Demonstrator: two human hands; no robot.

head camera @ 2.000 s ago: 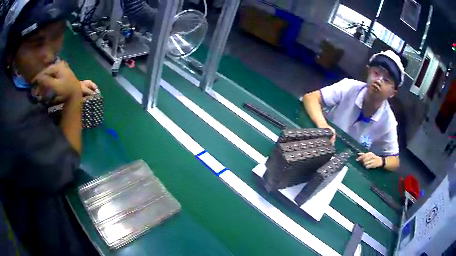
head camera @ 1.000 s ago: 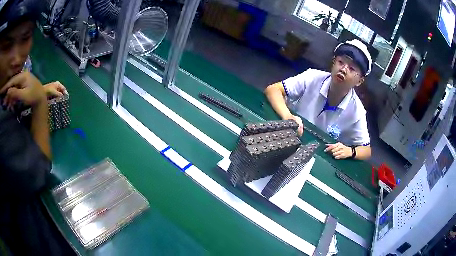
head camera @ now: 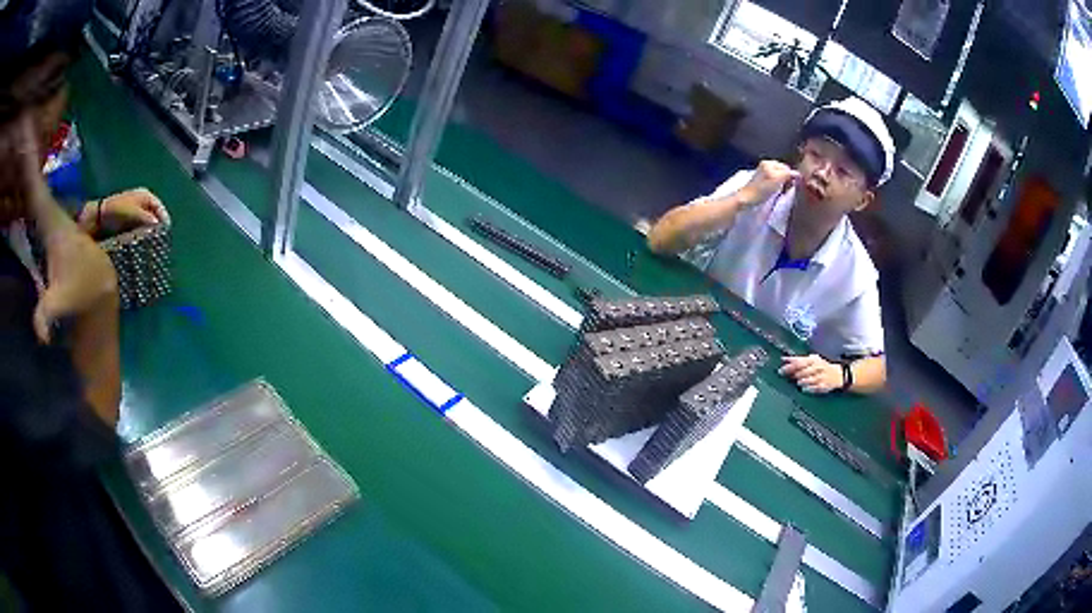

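Neither of my hands is in view. Nearest in front of me, a clear plastic blister tray [head camera: 240, 485] lies flat and shiny near the bench edge at the lower left. Stacked dark grey studded blocks [head camera: 641, 359] stand on a white board [head camera: 685, 489] right of centre, with rows of round studs on top. A smaller studded block [head camera: 701, 413] leans at their right side on the same board.
A person in dark clothing [head camera: 48, 395] is at the left, a hand on a studded block [head camera: 141, 263]. A person in a white shirt [head camera: 814, 275] sits across the bench. Studded strips [head camera: 519, 246], aluminium posts [head camera: 299, 132], a metal bar [head camera: 781, 572], red bin [head camera: 920, 434] and white machine [head camera: 1000, 491] also show.
The view has swung right since the oldest frame. The person across has lifted a hand from the stacked blocks to near the face. The person at the left has moved their raised hand.
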